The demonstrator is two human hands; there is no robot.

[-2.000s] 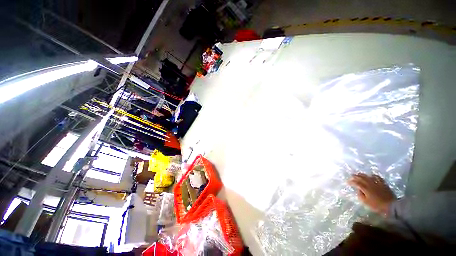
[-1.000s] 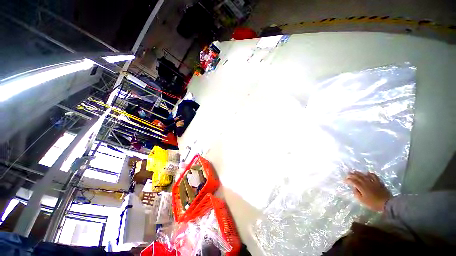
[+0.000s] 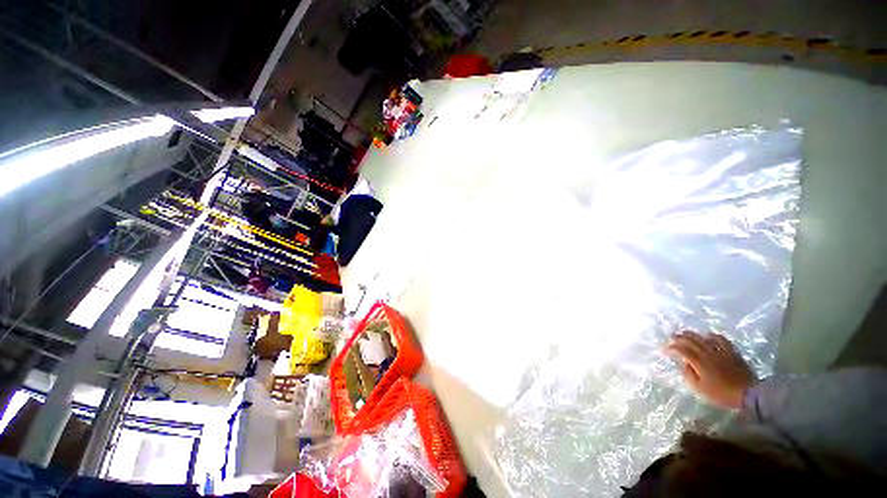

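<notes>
A large clear poly bag [image 3: 725, 233] lies spread and crinkled on the pale table [image 3: 846, 195]. Its middle and left part are lost in strong white glare, so its left edge is hard to tell. My right hand [image 3: 712, 368] comes in from the right edge in a light sleeve. It rests back up on the lower part of the bag, fingers slightly bent and pointing left. It shows no visible grip on the film. My left hand is not in view.
A red-orange basket [image 3: 416, 340] with cardboard stands at the table's left edge. A second red-orange basket [image 3: 443, 438] beside it holds crumpled clear film [image 3: 384, 457]. A dark item [image 3: 358, 229] lies at the far left edge, small colourful items [image 3: 401, 112] beyond it.
The view has shifted slightly, moving the scene a little left. A hand seen near the dark item one second ago no longer shows. My right hand stays on the bag.
</notes>
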